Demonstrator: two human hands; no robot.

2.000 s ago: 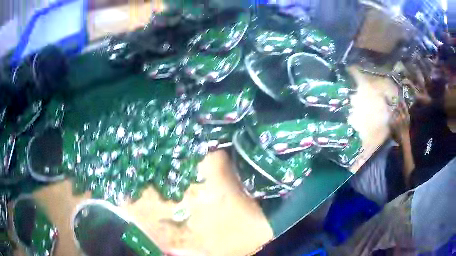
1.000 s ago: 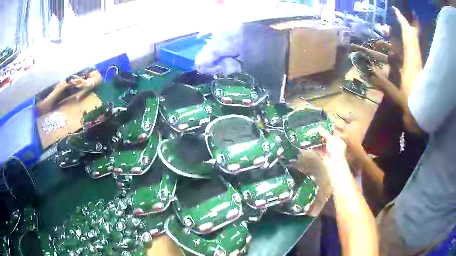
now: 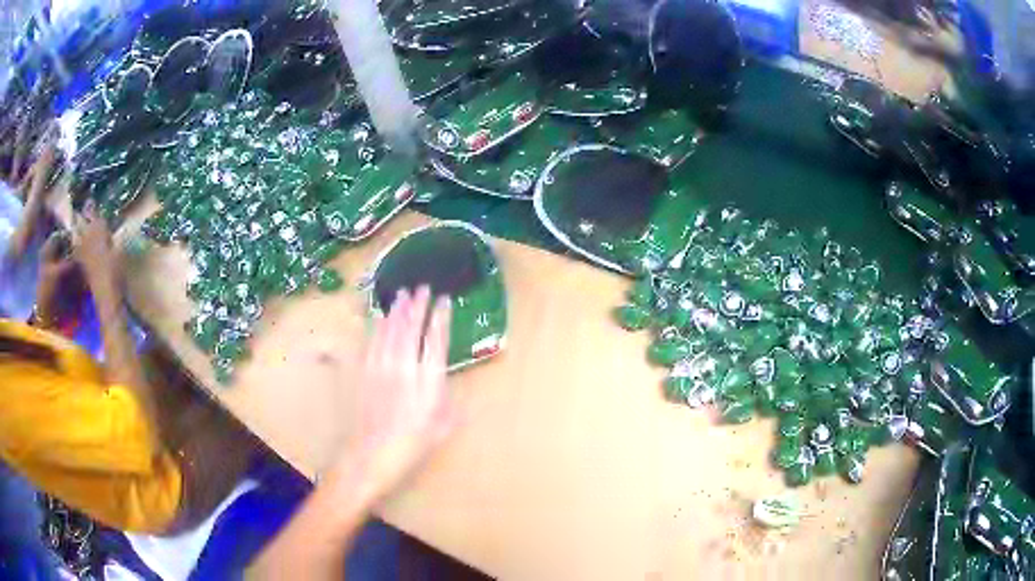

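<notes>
A glossy green car shell (image 3: 482, 301) with a silver rim and a large black area lies at the left middle of the tan board. My left hand (image 3: 403, 369) is blurred and reaches up from the bottom edge. Its fingers lie over the shell's near edge and hold it; the thumb is hidden. Small green-and-chrome parts (image 3: 783, 329) are heaped at the right. A small pale-green dish (image 3: 777, 511) sits near the bottom right with pale spots around it. My right hand is out of the picture.
A second heap of green parts (image 3: 244, 204) lies at the upper left. Shells are stacked along the back, including one with a black area (image 3: 602, 204), and at the right edge. A person in a yellow sleeve (image 3: 85, 426) works at the left.
The view has swung from the far stacked shells and other workers' area to the tan board. My left hand now shows on a shell. The dish is in view again.
</notes>
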